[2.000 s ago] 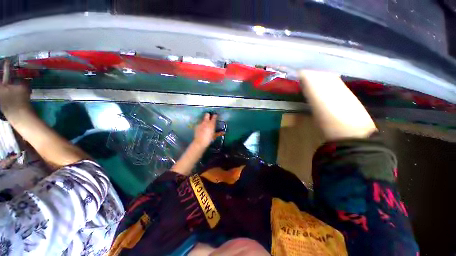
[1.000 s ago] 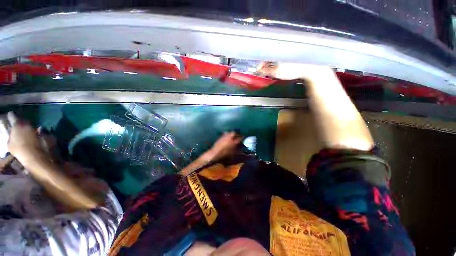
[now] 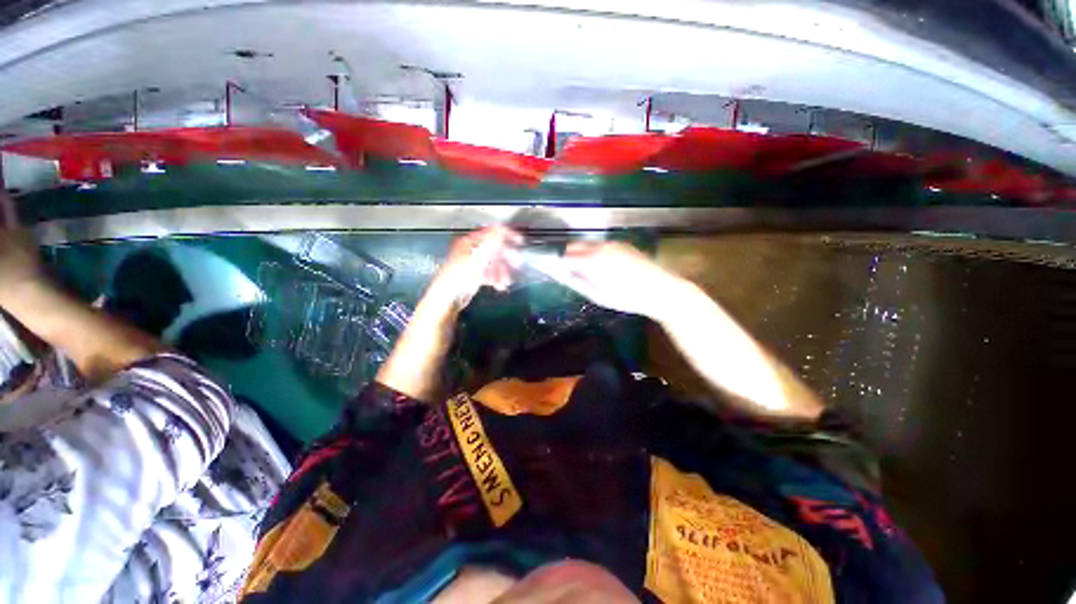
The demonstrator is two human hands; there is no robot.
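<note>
My left hand (image 3: 481, 262) and my right hand (image 3: 599, 271) are close together over the bench, just on my side of the metal rail (image 3: 354, 222). A small pale, shiny, see-through piece (image 3: 545, 264) shows between them, blurred by glare; it looks like a clear insert. The fingers of both hands are at its ends. Several clear blister trays (image 3: 325, 313) lie loosely piled on the green bench to the left of my left hand. Red-and-white boxes (image 3: 496, 157) stand in a row on the belt beyond the rail, partly hidden by the shelf edge.
The pale overhead shelf edge (image 3: 590, 71) crosses above the belt (image 3: 389, 189). A large brown carton (image 3: 767, 271) with clear trays inside is at the right. A neighbouring person's arm (image 3: 71, 325) reaches toward the rail at the far left.
My right hand has come back from the boxes on the belt to the bench. My left hand has moved up and left to meet it. The neighbour's arm has shifted left.
</note>
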